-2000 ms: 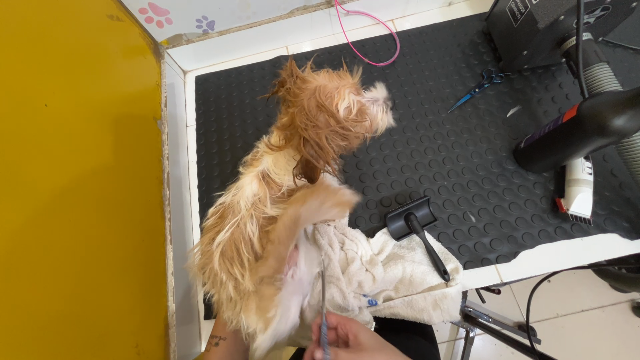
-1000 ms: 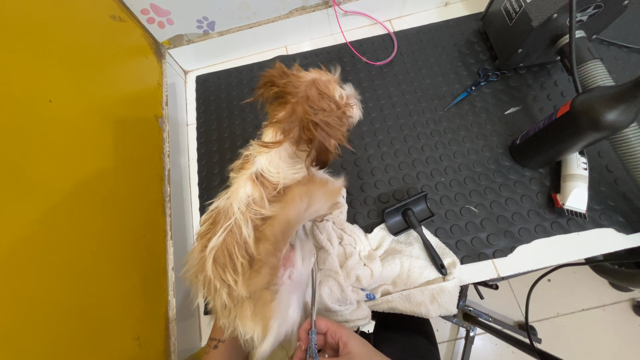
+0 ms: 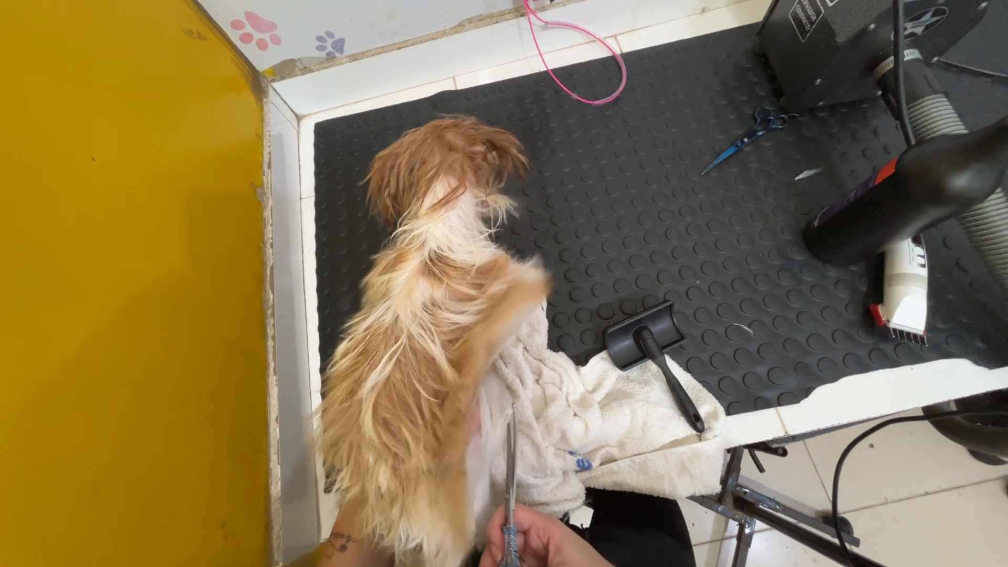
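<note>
A dog (image 3: 417, 339) with damp tan and white fur sits on the black rubber mat, its back to me and its head facing away. My right hand (image 3: 535, 539) is closed on the handle of a pair of metal scissors (image 3: 511, 465), whose blades point forward beside the dog's belly and a white towel (image 3: 630, 409). My left hand is hidden behind the dog's hind part; only the left forearm (image 3: 342, 543) shows at the bottom edge. One of the dog's legs (image 3: 516, 295) is blurred and reaches out over the towel.
A slicker brush (image 3: 646, 335) lies partly on the towel. Blue scissors (image 3: 744, 142), a white clipper (image 3: 906, 287), a black bottle (image 3: 890, 205) and a black dryer (image 3: 835, 47) with a hose are at the right on the mat (image 3: 677, 236). A pink loop (image 3: 587, 101) hangs at the back; a yellow panel (image 3: 126, 283) borders the left.
The dog's head has turned from the right to face away from me. My right hand still holds the scissors beside the dog's belly.
</note>
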